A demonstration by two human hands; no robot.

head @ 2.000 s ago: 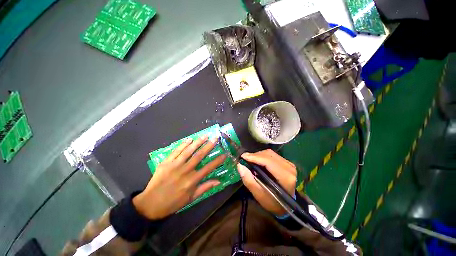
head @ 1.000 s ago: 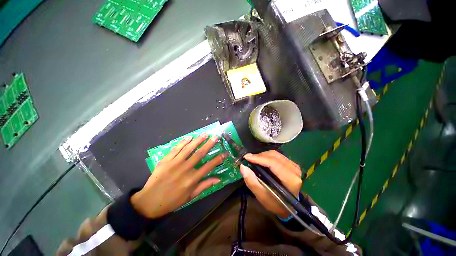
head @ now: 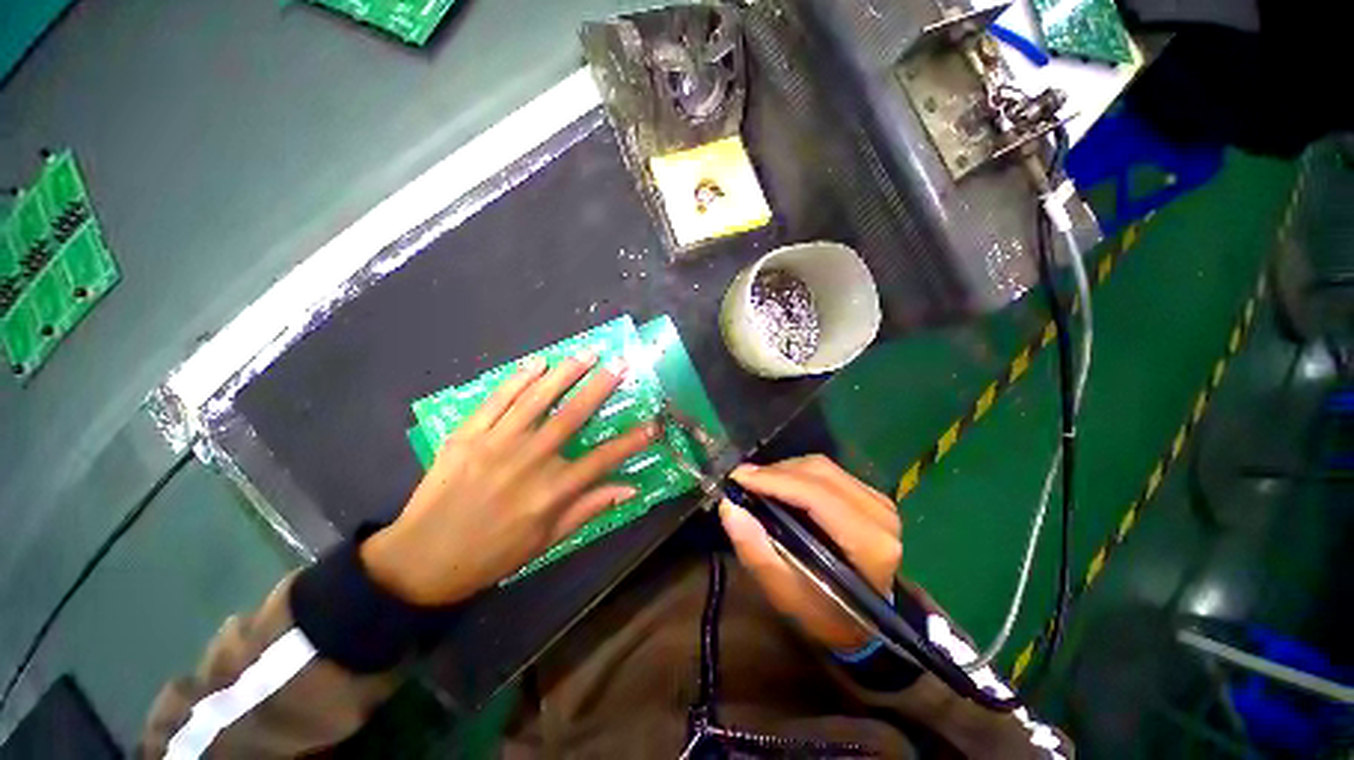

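Green circuit boards (head: 642,389), two overlapping, lie flat on the black mat (head: 357,356). My left hand (head: 498,483) lies spread over the left part of the top board, fingers apart, pressing from above. My right hand (head: 817,542) holds the black soldering iron (head: 802,542) like a pen. Its metal tip points up and left at the right part of the board. A thin guide piece runs beside the tip, and a pale hose and black cable trail over the right wrist. The exact contact of the tip is too small to tell.
An off-white waste cup (head: 852,309) with silvery bits stands behind the boards. A yellow sponge (head: 713,193) and dark iron stand (head: 686,74) are beyond it. The feeder (head: 965,112) is at upper right. Boards (head: 57,267) lie on the grey belt (head: 297,164). A black cable crosses lower left.
The whole view has shifted, so the stand, cup and mat sit higher in the picture. The belt boards appear further up. Both hands keep their places at the boards, with the iron still held.
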